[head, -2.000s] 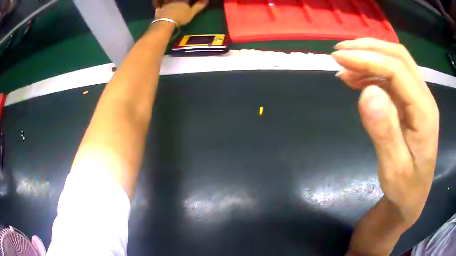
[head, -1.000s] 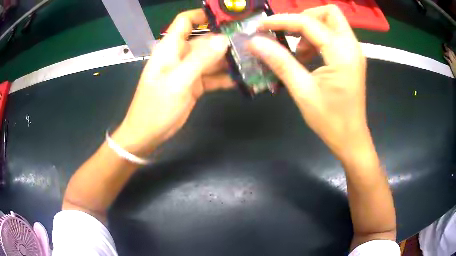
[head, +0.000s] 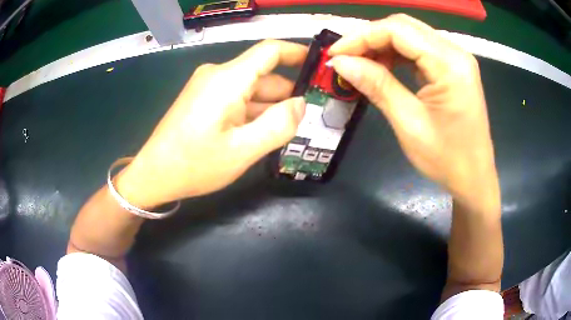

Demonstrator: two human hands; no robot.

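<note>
A half-assembled phone unit (head: 313, 134) is held tilted above the bench, its open back facing me. Its green circuit board (head: 305, 166) with silver-white metal parts is at the lower end. The red speaker holder (head: 324, 75) fills the upper end, and the round loudspeaker (head: 343, 85) in it is partly hidden by my right fingers. My left hand (head: 216, 128), with a white bracelet, grips the unit's left side. My right hand (head: 426, 94) has its thumb and forefinger at the red part; whether they pinch anything small is unclear.
A yellow-edged phone (head: 220, 10) lies beyond the white rail (head: 275, 29), beside the grey post (head: 159, 19). A red tray edge (head: 375, 5) is at the top. A pink fan (head: 22, 290) is at lower left. Another person's sleeve (head: 551, 294) shows at lower right. Small flecks lie on the dark bench.
My left hand reached beyond the rail earlier, then both hands held the phone unit. The unit is now lower and slants the other way, and my right fingers have moved onto its red end.
</note>
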